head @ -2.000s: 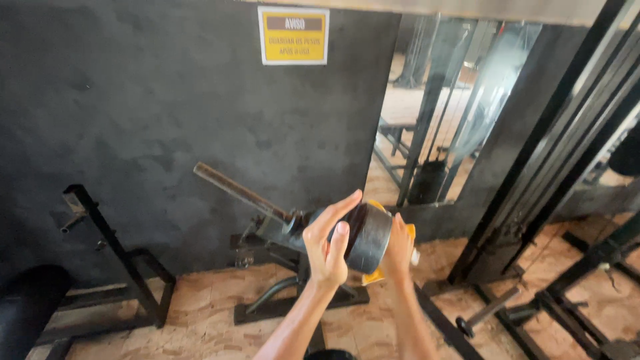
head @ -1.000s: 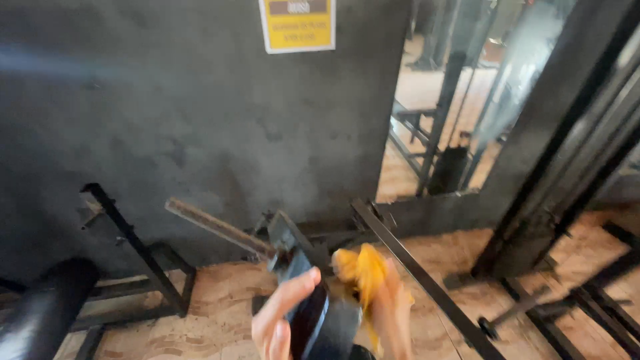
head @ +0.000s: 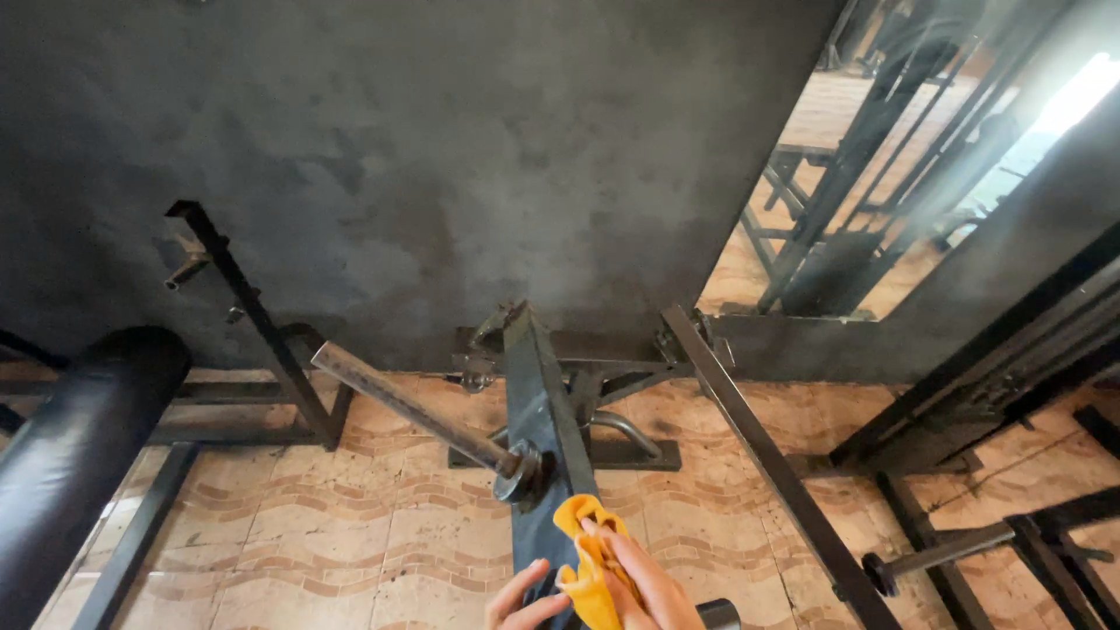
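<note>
My right hand (head: 643, 582) holds a bunched yellow cloth (head: 588, 560) against the right side of a black square-section metal arm (head: 541, 420) of a gym machine. At the bottom of the view my left hand (head: 525, 599) is beside the same arm, its fingers bent over or near the left edge; whether they grip it is hard to tell. A bare metal weight peg (head: 411, 411) with a round collar (head: 518, 472) juts up and left from the arm, just above the hands.
A second black machine arm (head: 761, 446) slants down at right. A black padded bench (head: 96, 446) and an upright rack post (head: 254, 324) stand at left. A dark wall (head: 394, 175) with a mirror (head: 840, 175) rises behind. Another weight peg (head: 945, 556) projects at lower right.
Both hands have moved from a dark cylindrical part, held between them two seconds ago, to the machine arm. The cloth now lies bunched against that arm. The view has tilted downward.
</note>
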